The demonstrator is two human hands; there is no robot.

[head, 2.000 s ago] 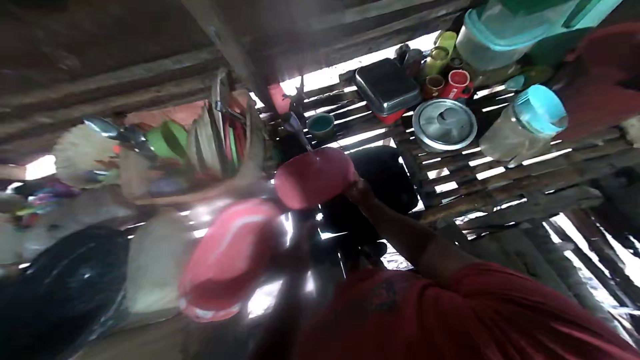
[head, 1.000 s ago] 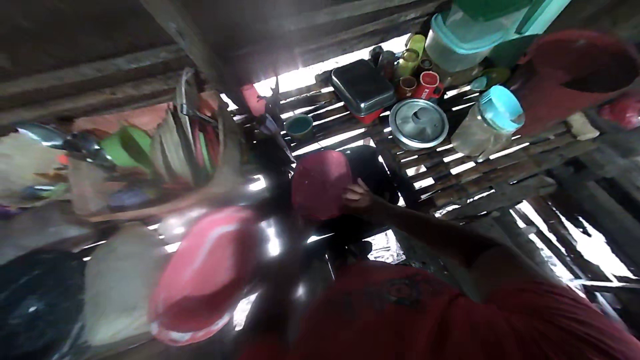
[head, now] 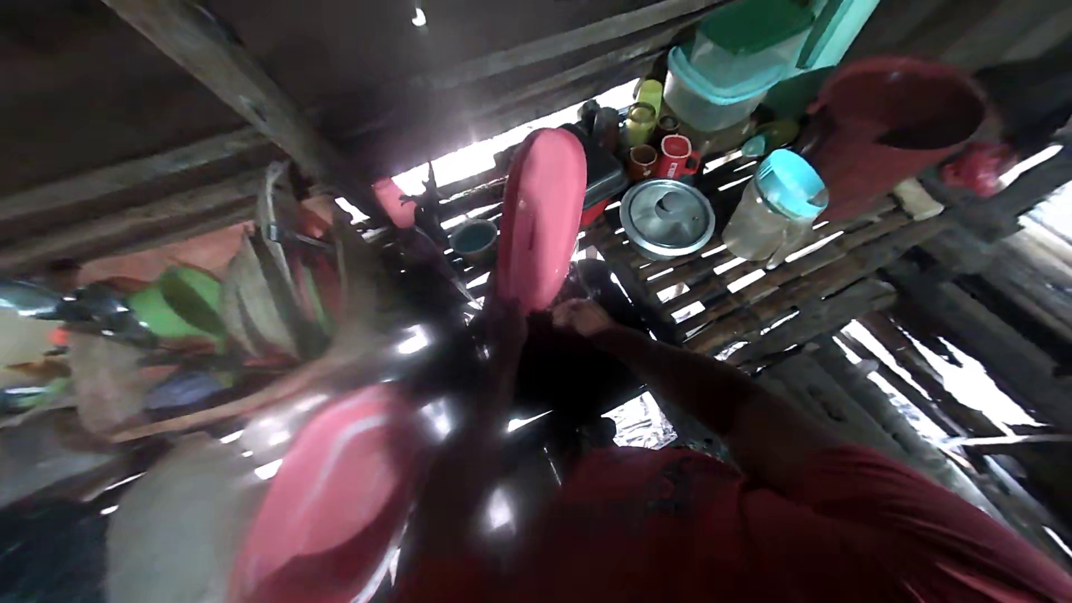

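A shallow pink plastic dish [head: 544, 213] is held up, tilted steeply, near the centre of the head view. My left hand [head: 507, 322], dark and blurred, is at its lower left edge and appears to grip it; the fingers are hard to make out. Close to the dish's lower right edge is my right hand [head: 582, 318], its fingers curled; whether it grips the dish is unclear. Below and to the left lies a larger pink plastic basin [head: 335, 494], blurred. Dark shapes with bright glints lie beneath my hands.
On the slatted bamboo shelf are a metal lid [head: 667, 216], a red mug [head: 675, 157], a jar with a turquoise lid [head: 775, 205], a lidded food container [head: 720, 84] and a large red bucket [head: 896, 126]. At left, a basket [head: 276, 400] holds plates and a green bowl [head: 180, 301].
The pink dish has gone from low beside my right hand to raised and steeply tilted, overlapping the black box behind. My left forearm now shows below it.
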